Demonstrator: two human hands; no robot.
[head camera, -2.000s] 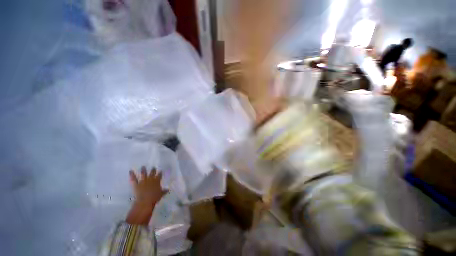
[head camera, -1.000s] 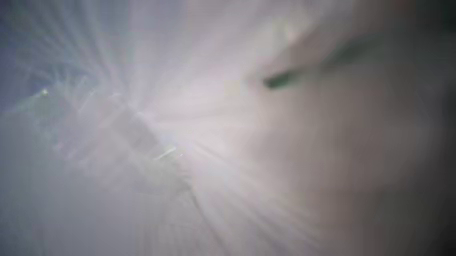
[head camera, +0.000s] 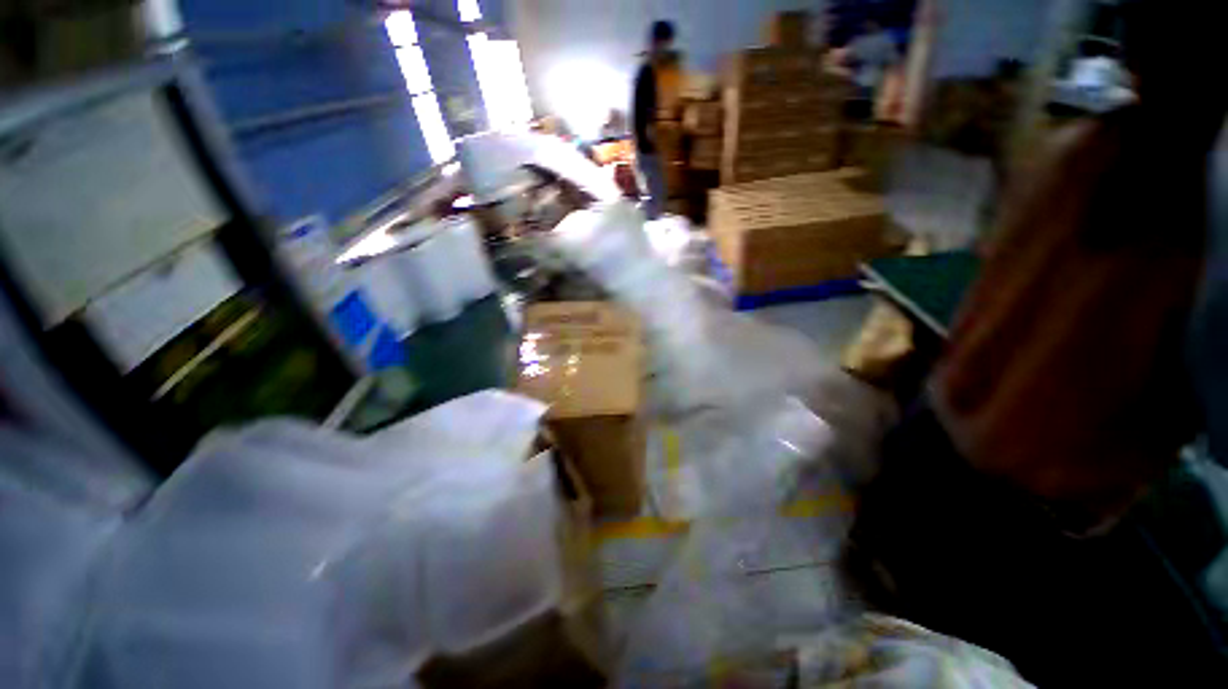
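Observation:
Neither of my hands shows clearly. A pale patterned patch, possibly my sleeve (head camera: 916, 660), is cut off by the bottom edge. Large milky plastic bags (head camera: 310, 552) fill the lower left, nearest in front of me. A long clear plastic film or stack (head camera: 727, 444) runs from the middle down to the bottom; blur hides its detail. A brown taped carton (head camera: 586, 370) stands between the two.
A person in a brown-orange top (head camera: 1064, 323) is close at the right. Another person (head camera: 652, 108) stands at the back. Stacked cartons (head camera: 795, 242) rest on a blue pallet (head camera: 795, 294). A green-topped table (head camera: 929, 287) is behind the near person. Yellow lines mark the floor.
The view has swung from the plastic bags, through a blurred close-up, to the wider hall. My left hand and raised right arm, seen earlier, have left the clear view.

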